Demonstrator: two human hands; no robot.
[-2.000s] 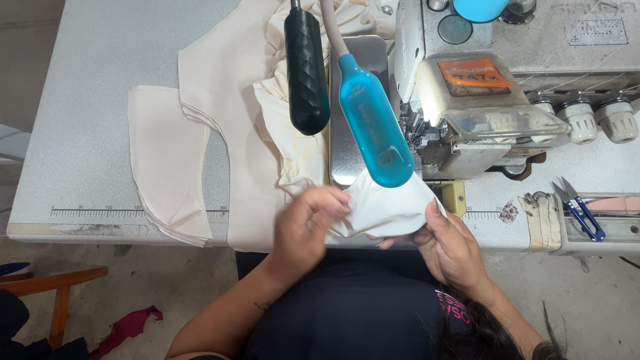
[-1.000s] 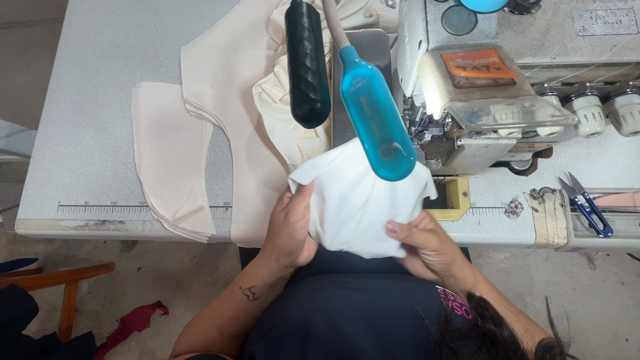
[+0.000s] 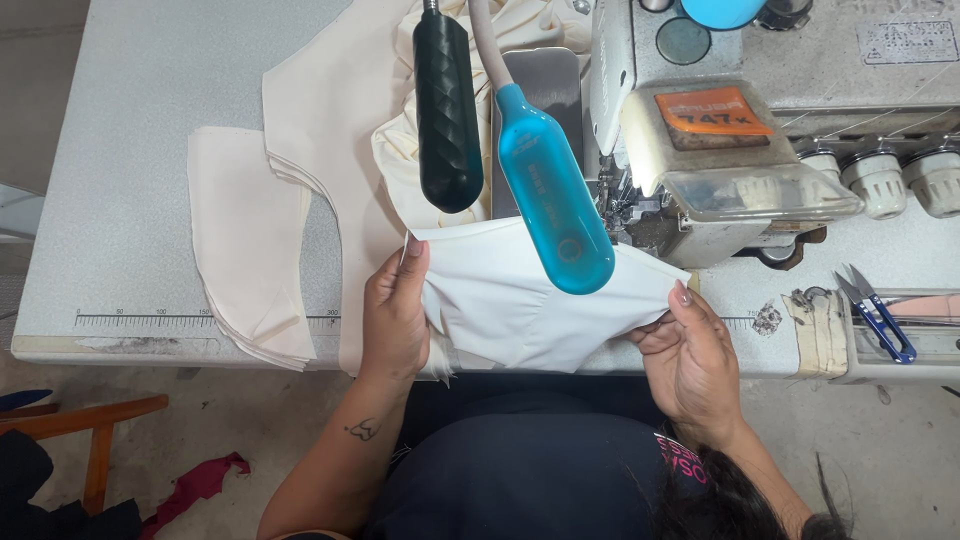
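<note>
A white fabric piece (image 3: pixel 517 315) is stretched between my two hands at the table's front edge, with a gathered seam near its middle. My left hand (image 3: pixel 401 300) pinches its left upper corner, thumb on top. At its right corner my right hand (image 3: pixel 686 345) grips it, thumb on top and fingers below. The blue lamp head (image 3: pixel 555 202) hangs over the cloth and hides part of it. Just behind the cloth stands the Siruba overlock sewing machine (image 3: pixel 712 150), whose needle area is partly covered.
Stacked cut fabric panels (image 3: pixel 247 232) lie on the left, beside larger panels (image 3: pixel 322 112) and crumpled cream fabric (image 3: pixel 397 165). A black lamp head (image 3: pixel 448 112) hangs above these. Blue thread snips (image 3: pixel 877 315) lie at the right, by a taped table edge (image 3: pixel 816 334).
Both hands have moved apart, and the cloth, bunched two seconds ago and held looser one second ago, is now spread wide between them.
</note>
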